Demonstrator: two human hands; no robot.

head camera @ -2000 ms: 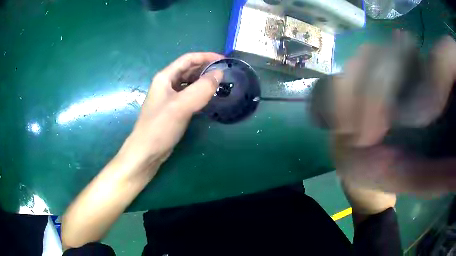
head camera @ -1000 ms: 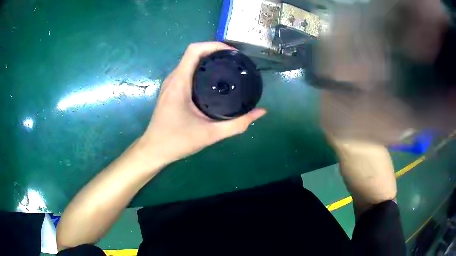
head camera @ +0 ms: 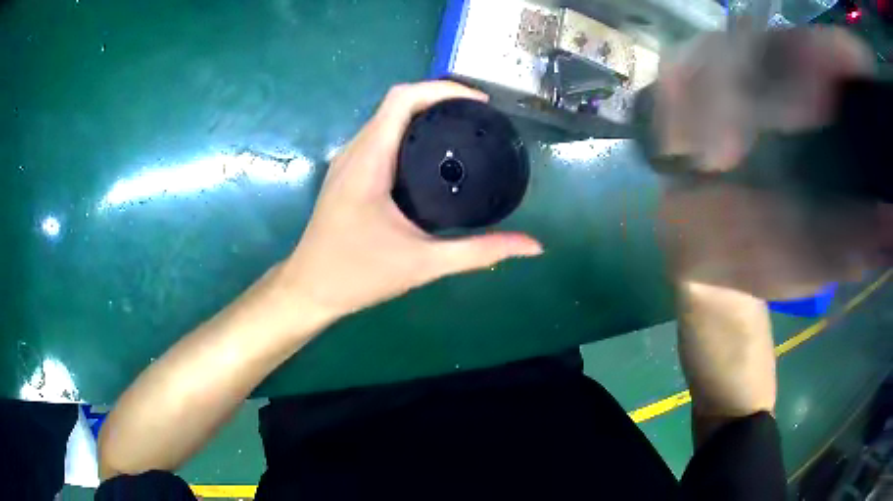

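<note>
A round black housing (head camera: 475, 201) shows its dark end face, with small holes and two shiny spots around a central hole. My left hand (head camera: 377, 220) is curled around its left side, fingers above and thumb below. My right hand (head camera: 725, 127) is blurred at the right, closed around the dark electric screwdriver (head camera: 862, 147), also blurred. The screwdriver is apart from the housing, and its bit cannot be made out. The screw feeder (head camera: 499, 49) stands behind the housing, with its brassy pick-up block (head camera: 592, 44) near my right hand. No single screw can be made out.
The glossy green bench (head camera: 176, 284) has its front edge near my body. A crumpled clear plastic bag (head camera: 803, 10) lies at the top right. A blue object (head camera: 803, 301) shows below my right hand, above the green floor with yellow lines (head camera: 661, 406).
My left thumb has left the housing's face, and the hand now wraps its side. The housing has turned. The screwdriver, close to the housing's edge two seconds ago, is now away to the right.
</note>
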